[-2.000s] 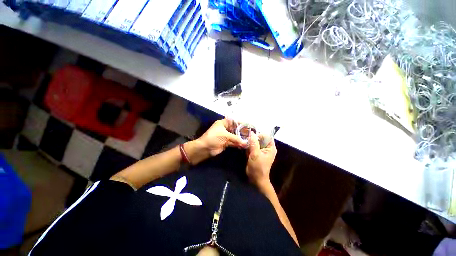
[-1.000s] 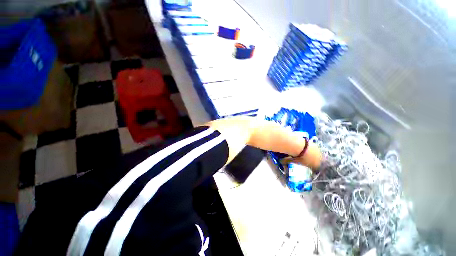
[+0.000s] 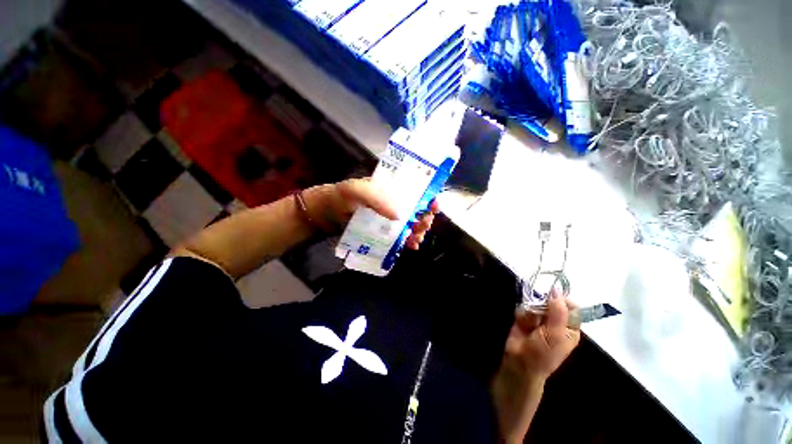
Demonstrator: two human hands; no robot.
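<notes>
My left hand (image 3: 382, 208) is shut on a flat white-and-blue retail box (image 3: 391, 178), held tilted in front of the table edge. An end flap shows at its lower end; I cannot tell if that end is open. My right hand (image 3: 545, 334) is shut on a coiled white cable (image 3: 547, 282), whose plug ends point up and away over the white tabletop. A small dark-tipped strip (image 3: 599, 312) sticks out to the right from the same hand.
Packed boxes (image 3: 382, 43) stand at the upper left of the table. A black smartphone (image 3: 478, 149) lies behind the held box. A blue heap of cartons (image 3: 521, 65) and a large cable pile (image 3: 660, 113) are farther back. A red stool (image 3: 230, 139) stands on the checkered floor.
My left arm has come back from the blue carton heap, and my left hand now holds a box. My right hand, hidden a second ago, shows again with the coiled cable.
</notes>
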